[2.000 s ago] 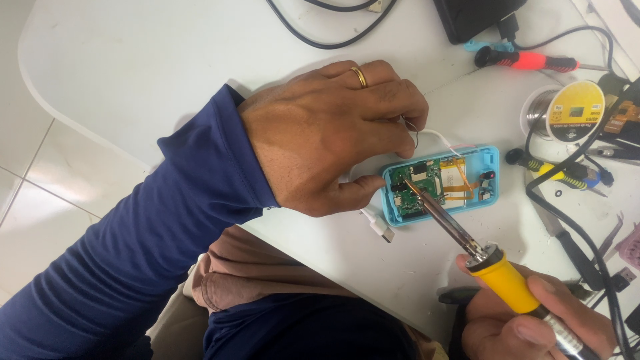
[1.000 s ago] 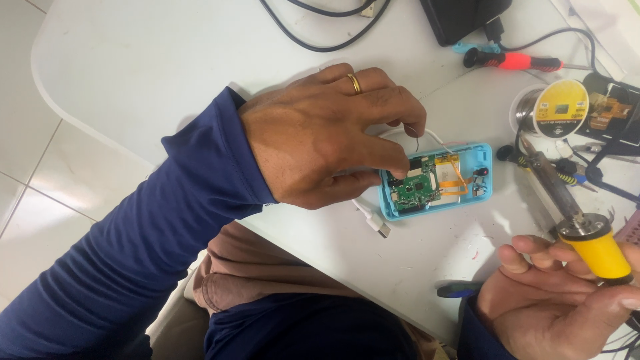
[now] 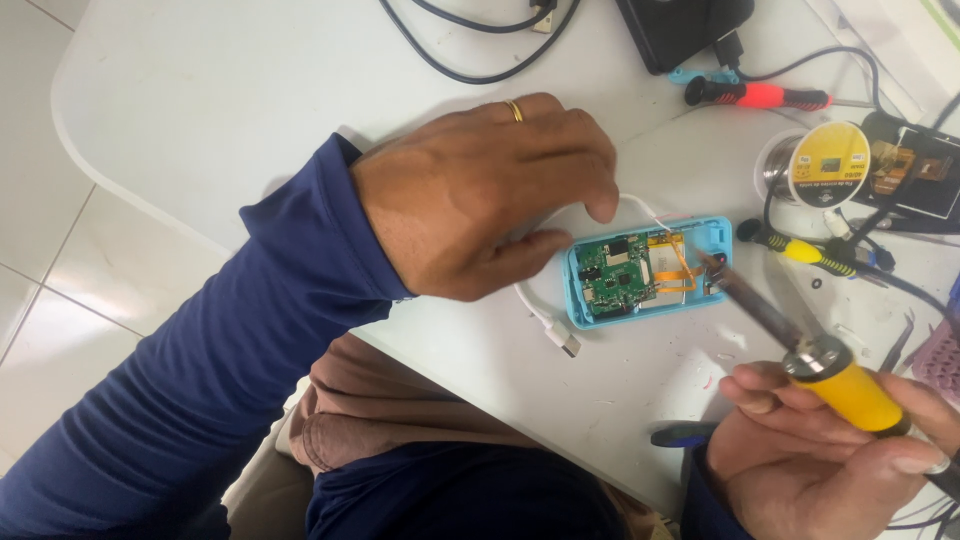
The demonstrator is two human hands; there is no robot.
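My left hand (image 3: 487, 195) is over the table, its thumb beside the left end of a light blue plastic case (image 3: 600, 321); no object shows between its fingers. Inside the case lie a green circuit board (image 3: 619, 276), a silvery battery pouch (image 3: 666, 262) and orange flex cables (image 3: 679, 277). My right hand (image 3: 817, 450) holds a soldering iron (image 3: 847, 390) by its yellow handle, the tip pointing up and left over the right end of the case. A white USB cable (image 3: 551, 324) runs beneath my left hand, its plug below the case.
A solder spool (image 3: 829, 165), a red and black screwdriver (image 3: 765, 95) and a yellow and black screwdriver (image 3: 814, 255) lie at the right, among black cables. A black device (image 3: 682, 26) and a looped black cable (image 3: 480, 79) are at the top. A dark blue-handled tool (image 3: 679, 433) lies near my right wrist.
The iron's tip, at the circuit board two seconds ago, swung away to the right and is now back over the case's right end. My left hand has lifted off the board's edge.
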